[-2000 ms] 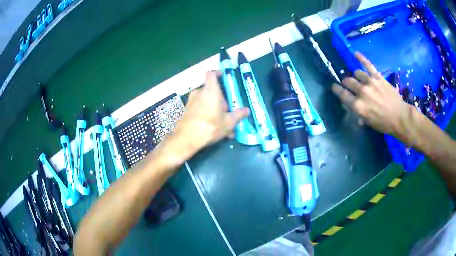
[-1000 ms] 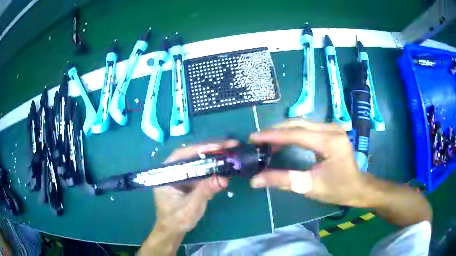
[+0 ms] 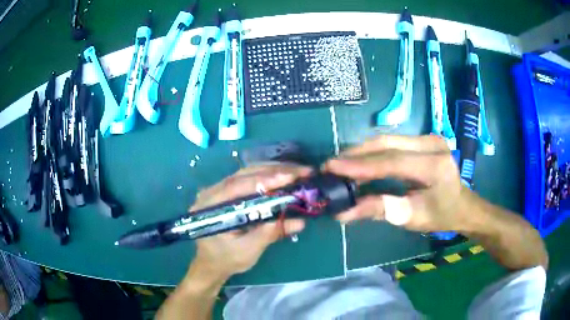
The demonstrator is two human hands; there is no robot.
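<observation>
A long black device body [image 3: 231, 219] with a silvery strip inside lies level across both hands, tip to the left, above the green mat. My left hand [image 3: 237, 231] grips it around the middle. My right hand [image 3: 412, 184] holds its thick black end at the right, with something white on one finger. A purple-pink part and thin red wires show near the thick end. A dark fixture [image 3: 272, 152] lies behind my left hand, partly hidden and blurred.
Behind are light-blue housings [image 3: 232, 94], a black screw plate [image 3: 300, 72] with silver screws, and the blue-black screwdriver [image 3: 466, 125]. Black device bodies [image 3: 69, 144] pile at left. A blue bin [image 3: 534, 144] stands at right. A person's clothing [image 3: 17, 284] shows bottom left.
Since the first frame, both hands have come together on a black device body; my left hand has left a light-blue housing. Since one second ago, the grip is much the same and the view has shifted.
</observation>
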